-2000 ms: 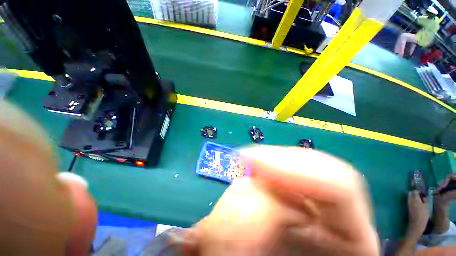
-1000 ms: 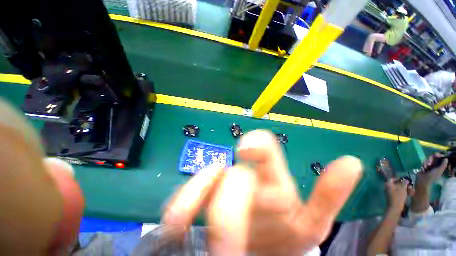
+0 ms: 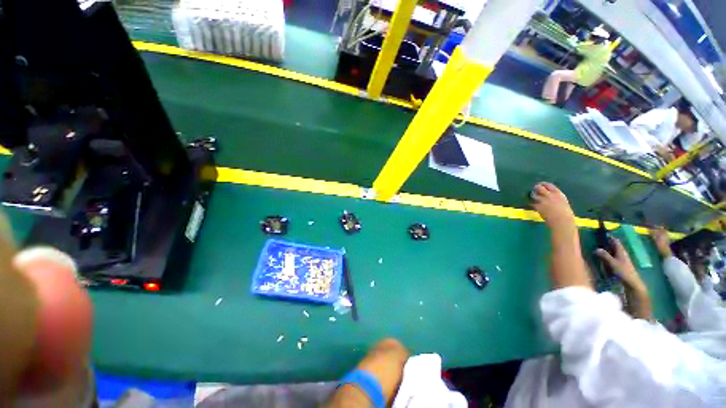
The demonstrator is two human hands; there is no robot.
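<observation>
My left hand (image 3: 48, 327) is large and blurred at the left edge, cut off; I cannot tell whether it holds anything. At the bottom centre a bare wrist with a blue band (image 3: 364, 386) shows; my right hand's fingers are hidden or out of frame. The blue tray (image 3: 257, 280) holds many tiny pale parts. A thin dark stick (image 3: 351, 291) lies along its right side, with a small whitish wad (image 3: 342, 304). Several small black units lie spaced on the mat, one (image 3: 275, 225) behind the tray. Another unit (image 3: 94, 219) sits on the press base.
The black press (image 3: 171, 239) stands at left, its red light lit. A yellow post (image 3: 430, 127) rises from the tape-edged bench (image 3: 199, 335). Loose pale bits lie around the tray. At right, another worker's hand (image 3: 549, 199) reaches to the yellow edge. White paper (image 3: 478, 163) lies beyond.
My right hand has withdrawn from over the tray to the bottom edge, uncovering the tray and stick. The view has shifted right. The neighbour's arm now reaches forward to the tape.
</observation>
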